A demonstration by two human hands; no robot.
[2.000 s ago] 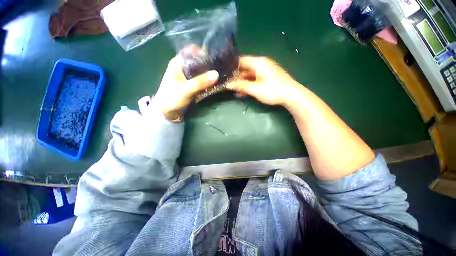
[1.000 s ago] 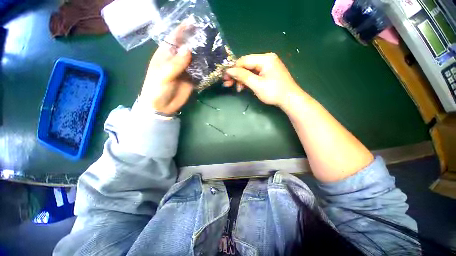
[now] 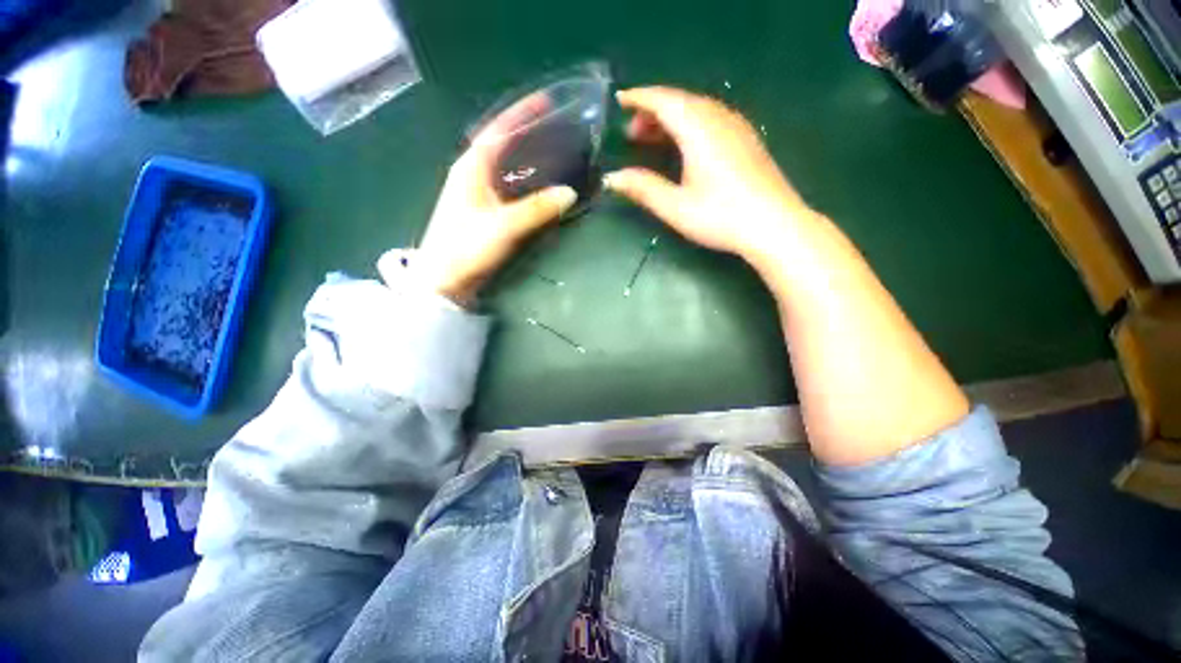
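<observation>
A clear plastic bag (image 3: 560,145) with dark contents is held upright above the bench, its surface partly blurred. My left hand (image 3: 486,207) grips it from the left, thumb in front. My right hand (image 3: 706,175) is at the bag's right side, fingers and thumb apart; its thumb tip is close to the bag's lower right edge, and I cannot tell if it touches. Single thin black pieces lie on the green bench below the hands, one (image 3: 557,336) nearer the front edge and one (image 3: 641,267) to the right.
A blue tray (image 3: 242,292) with dark bits is at left. A white packet (image 3: 339,55) and brown cloth (image 3: 207,49) lie at back left. A scale (image 3: 1101,117) on a cardboard box (image 3: 1030,175), with a pink item and dark bag beside it, is at right. The bench's pale edge (image 3: 635,433) is in front.
The bag has turned from lying tilted, with its gold-coloured ends showing, to more upright. My right hand's fingers have opened and moved off the bag's lower corner.
</observation>
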